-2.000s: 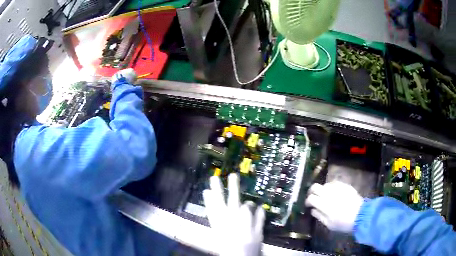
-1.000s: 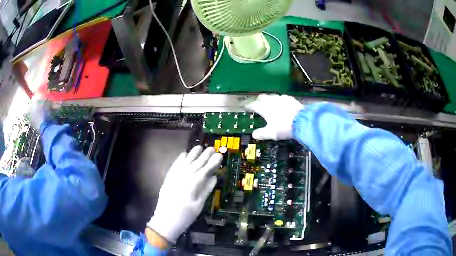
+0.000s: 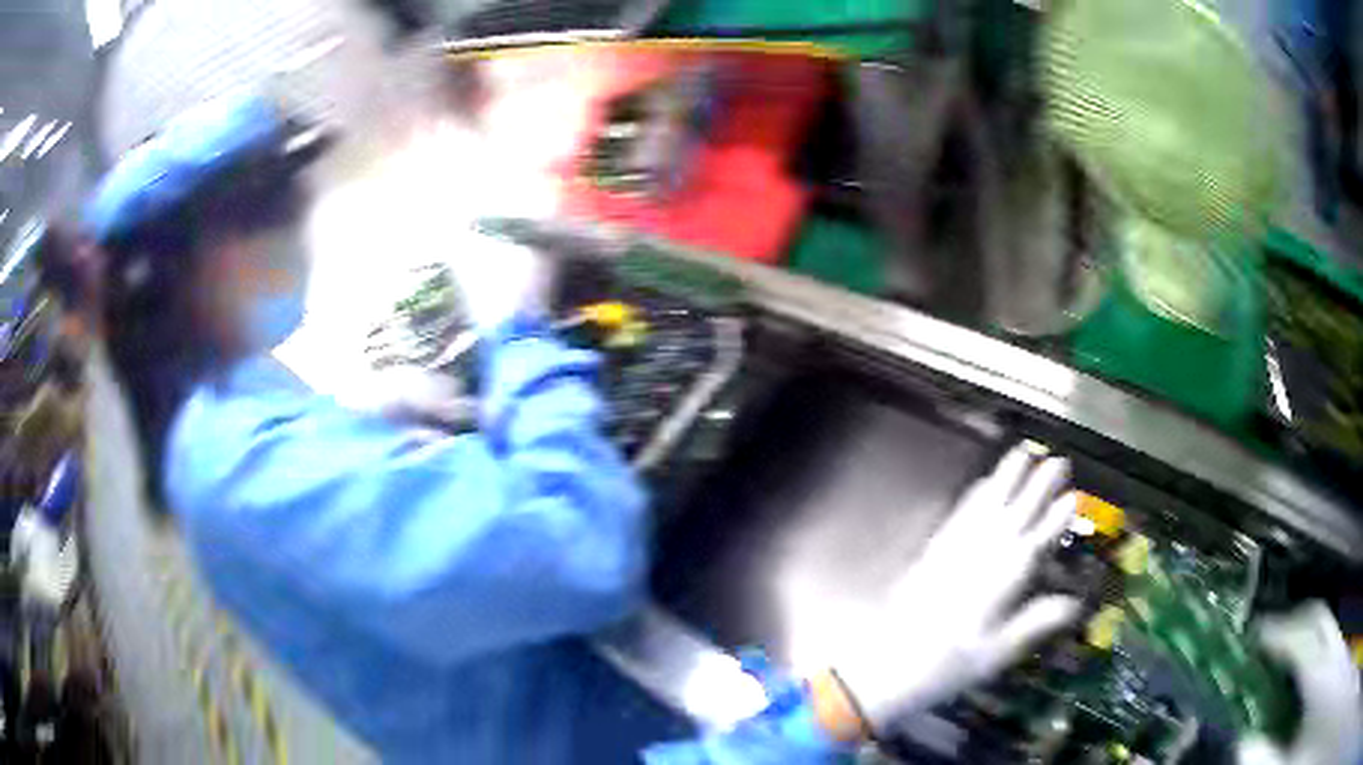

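The frame is blurred. A populated green circuit board (image 3: 1158, 732) with yellow blocks lies in its carrier at the lower right, partly cut off by the lower edge. A narrow green PCB strip (image 3: 1208, 635) lies slanted over the board. My left hand (image 3: 964, 590), in a white glove, is over the board's left side with fingers spread; nothing shows in it. My right hand (image 3: 1315, 673), also white-gloved, is at the right edge beside the strip, partly cut off and blurred; whether it grips the strip is unclear.
A person in a blue smock (image 3: 404, 508) works at the left over another board (image 3: 643, 359). A silver conveyor rail (image 3: 957, 351) runs diagonally behind the boards. Behind it are a red mat (image 3: 748, 194), a pale-green fan (image 3: 1173, 120) and a black parts bin (image 3: 1323, 359) at the right edge.
The view has swung left, bringing the other person further in. The green strip has gone from the board's top edge to a slant over the board. My right hand is now at the frame's right edge.
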